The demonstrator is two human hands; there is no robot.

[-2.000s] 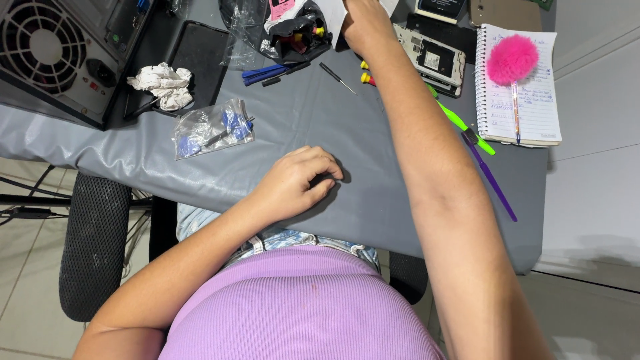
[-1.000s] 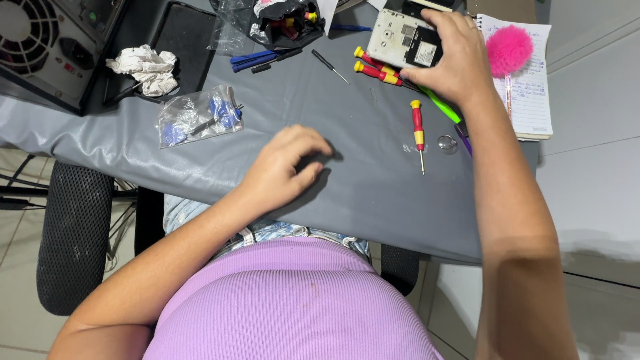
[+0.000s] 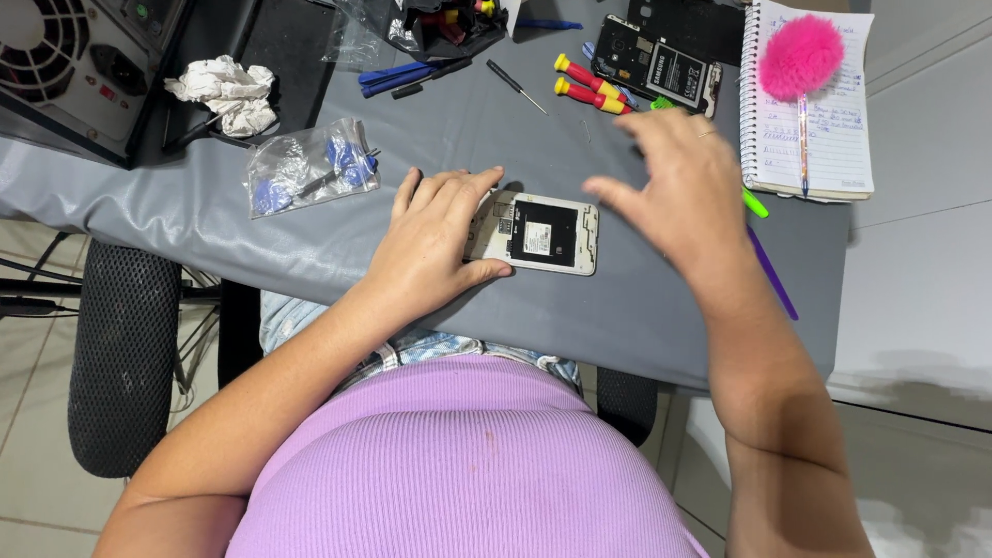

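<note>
A white smartphone body without its back cover [image 3: 581, 240] lies on the grey-covered table, its dark battery bay facing up. My left hand [image 3: 438, 232] grips its left end between thumb and fingers. To the right of the phone, my right hand [image 3: 674, 182] is raised, slightly blurred, fingers spread and nothing visible in it. Beyond that hand are red-and-yellow screwdrivers [image 3: 593, 91] and a second opened phone with a Samsung battery [image 3: 659, 66]. A small dark screwdriver [image 3: 518, 87] lies farther to the left.
A computer case [image 3: 77, 85] stands at the left, near crumpled white paper [image 3: 232, 97]. A clear plastic bag with blue pieces [image 3: 314, 170], blue pry tools [image 3: 403, 76] and a black bag [image 3: 449, 31] lie nearby. At right are a spiral notebook [image 3: 837, 147], a fluffy pink pen [image 3: 802, 58] and a purple tool [image 3: 773, 275].
The white phone has come from my right hand at the table's far side to the near middle, where my left hand has taken hold of it. My right hand has let go.
</note>
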